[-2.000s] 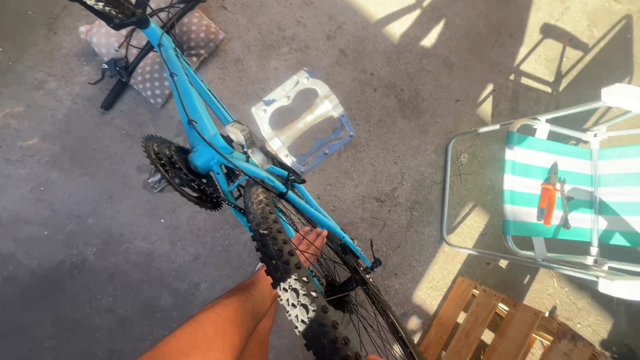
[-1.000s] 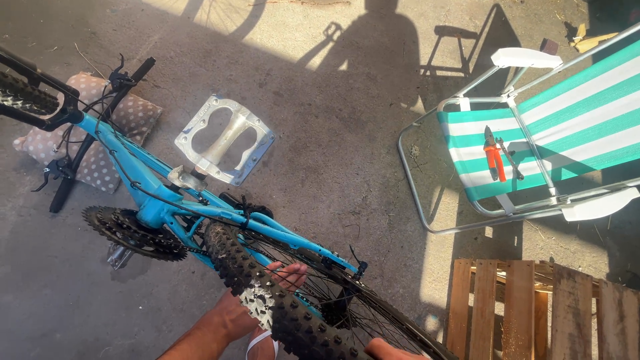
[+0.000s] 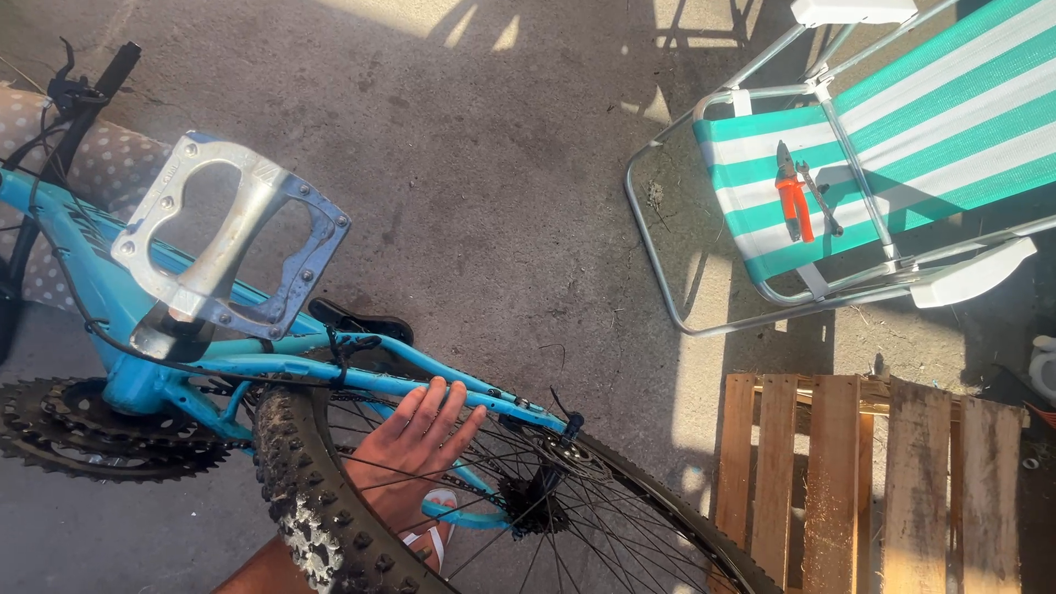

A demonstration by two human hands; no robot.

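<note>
A blue bicycle frame [image 3: 388, 375] lies upside down across the left and middle of the head view. My left hand [image 3: 417, 441] reaches in behind the knobby rear tire [image 3: 305, 487], seen through the spokes. Its fingers are extended and slightly apart, with the tips against a blue stay; the thumb is hidden. Right of the hand are the rear sprockets [image 3: 535, 503] and a brake disc [image 3: 582, 462]. A silver platform pedal [image 3: 239, 206] stands above the chainrings [image 3: 107, 437]. My right hand is out of view.
The handlebar [image 3: 78, 124] is by a polka-dot cushion [image 3: 124, 165]. A green-and-white folding chair [image 3: 932, 99] holds orange-handled pliers [image 3: 794, 198] and a small wrench [image 3: 819, 198]. A wooden pallet [image 3: 833, 487] is at the lower right. A foot in a white flip-flop [image 3: 433, 528] shows below the wheel.
My left hand has moved up onto the blue stay from lower beside the wheel. The fingers of my right hand, at the bottom edge before, have left view. The view has shifted closer to the bicycle.
</note>
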